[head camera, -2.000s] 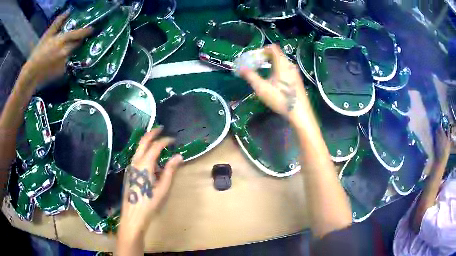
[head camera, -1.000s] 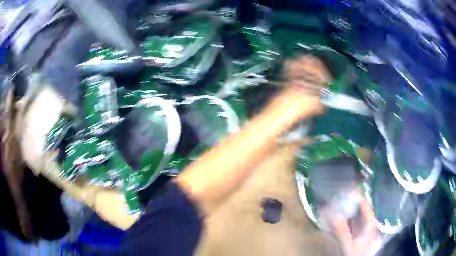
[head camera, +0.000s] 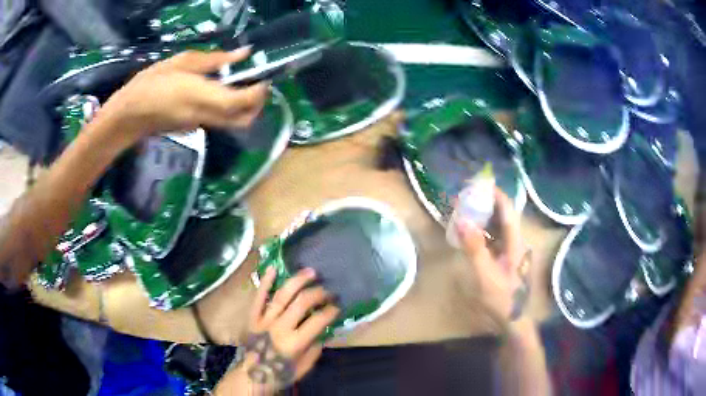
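Observation:
A green car-shaped body (head camera: 352, 255) with a pale rim and dark centre lies on the tan board in front of me. My left hand (head camera: 290, 321) has its fingers on this body's lower left end. My right hand (head camera: 495, 251) is shut on a small white glue bottle (head camera: 474, 203), its yellowish tip pointing up and away from me. The bottle is over the lower part of a second car-shaped body (head camera: 468, 147); a gap or contact cannot be told. A small dark blurred thing (head camera: 389, 152) shows beside that body's left rim.
Another worker's hand (head camera: 186, 89) holds a car-shaped body (head camera: 275, 50) at upper left. More bodies overlap at left and right (head camera: 584, 89). The tan board's front edge curves below. A pale sleeve (head camera: 677, 352) shows at lower right, something blue (head camera: 135, 363) at lower left.
The view has swung and steadied. A body now lies at the front under my left hand, where bare board and a small dark part showed. My right hand still has the bottle, now nearer me.

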